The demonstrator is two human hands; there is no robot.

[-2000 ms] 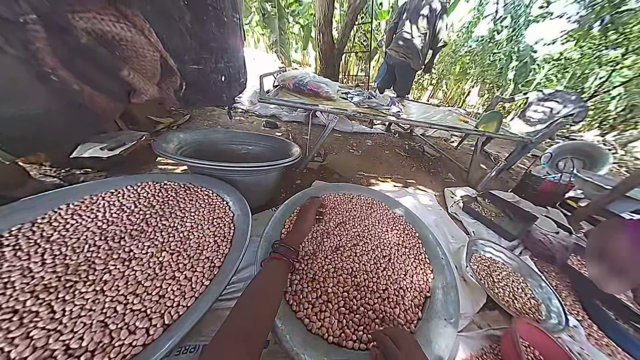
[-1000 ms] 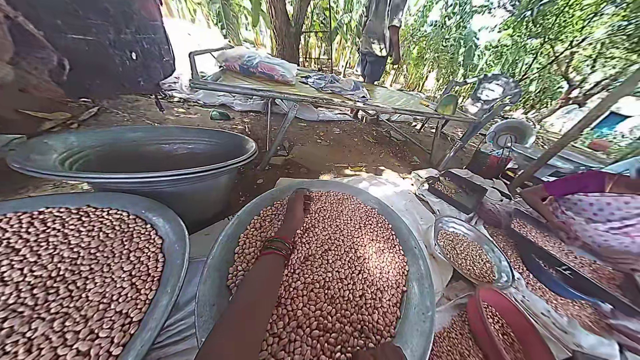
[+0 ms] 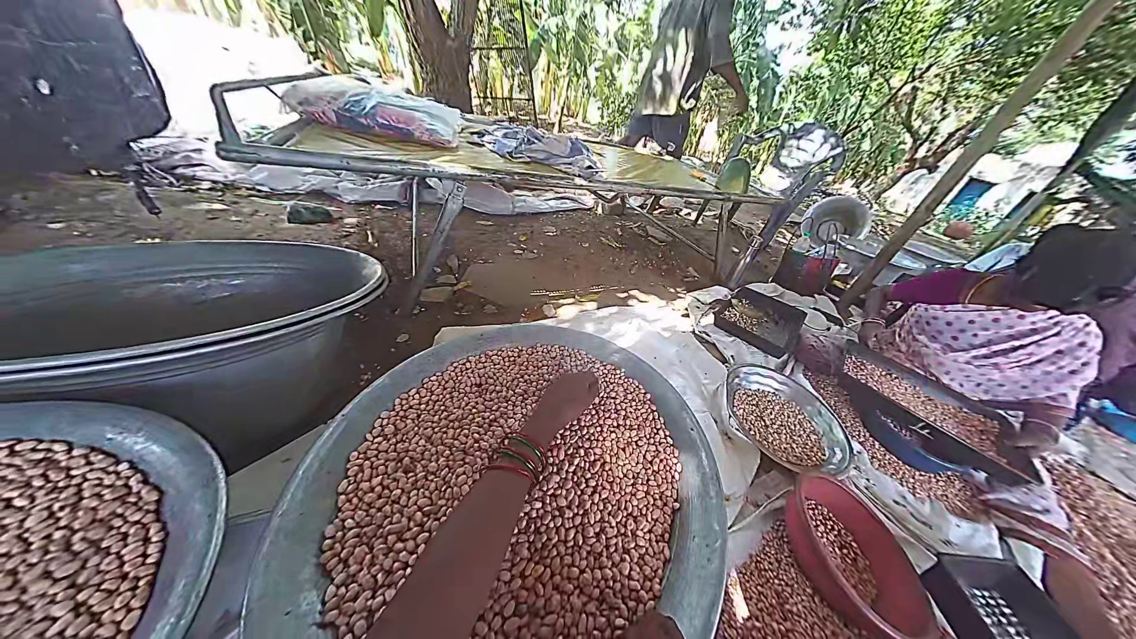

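A wide metal basin (image 3: 697, 497) full of reddish-brown shelled nuts, which look like peanuts (image 3: 586, 524), stands in front of me. My left hand (image 3: 570, 398), with several bangles at the wrist, rests on the nuts right of the basin's middle. Its fingers point down and are partly hidden, so whether they hold any nuts does not show. Of my right hand (image 3: 655, 627) only a small part appears over the nuts at the bottom edge, its fingers out of sight. A second metal basin of nuts (image 3: 191, 470) is at the lower left.
Large stacked metal tubs (image 3: 355, 302) stand at left. To the right are an oval metal tray (image 3: 741, 408), a red plastic basin (image 3: 799, 532), a black sieve tray (image 3: 985, 581) and a seated person (image 3: 994, 346) beside heaped nuts. Behind are a metal-framed cot (image 3: 319, 160) and a standing person (image 3: 679, 71).
My left hand has moved from the basin's far left part to the right across the nuts. Less of my right hand shows than two seconds ago. The view has shifted.
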